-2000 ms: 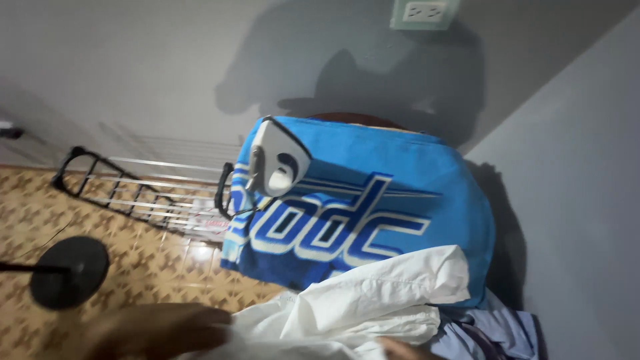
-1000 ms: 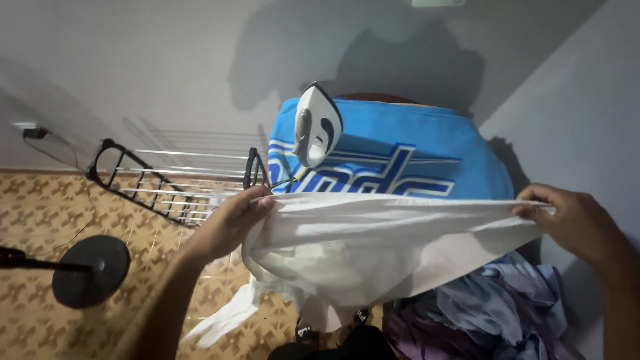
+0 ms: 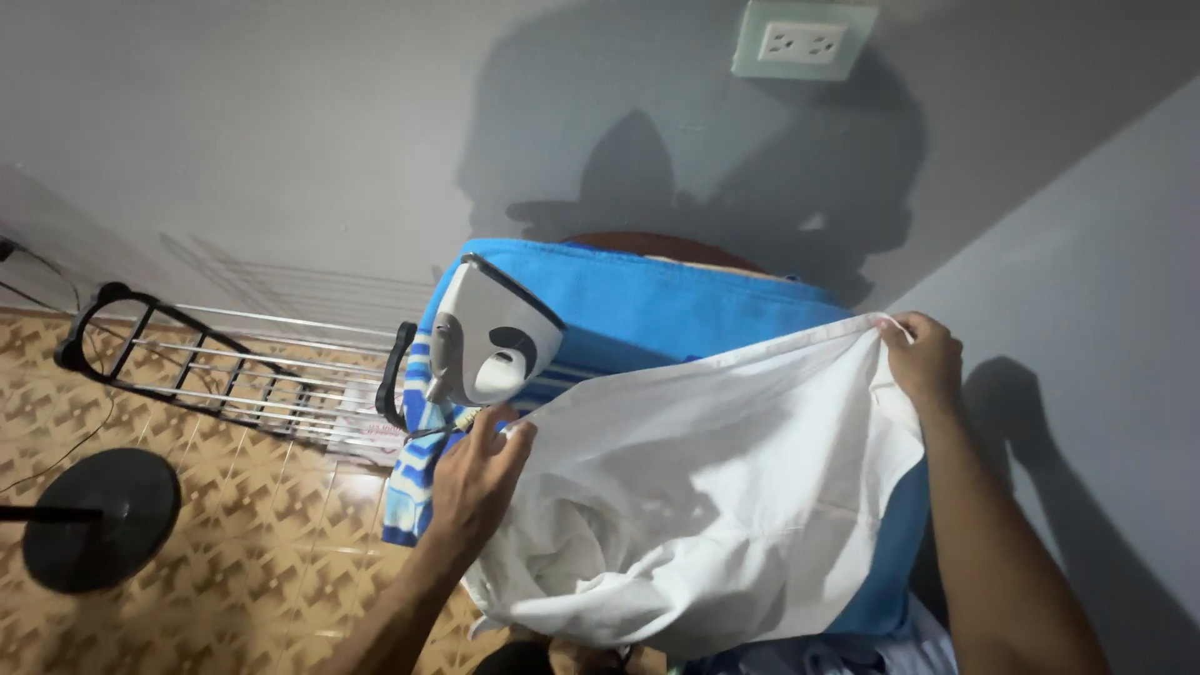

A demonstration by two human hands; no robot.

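A white cloth garment [image 3: 712,487] is stretched between my two hands over a blue towel [image 3: 656,300] with a striped end, which covers a surface against the wall. My left hand [image 3: 478,469] pinches the garment's left corner, close below the cord end of the iron. My right hand [image 3: 923,361] grips the upper right end of its edge. The white and grey clothes iron [image 3: 492,333] stands on the towel's left part, just beyond my left hand. The garment's lower part hangs in loose folds toward me.
A metal rack with black ends [image 3: 253,366] is at the left by the wall. A round black base [image 3: 103,520] stands on the patterned tile floor. Bluish cloth [image 3: 844,656] lies at the bottom right. A wall outlet [image 3: 802,42] is above.
The white garment was bunched up two seconds ago, then held spread low in front of the towel. Both hands now hold it farther over the towel, the right one higher than the left.
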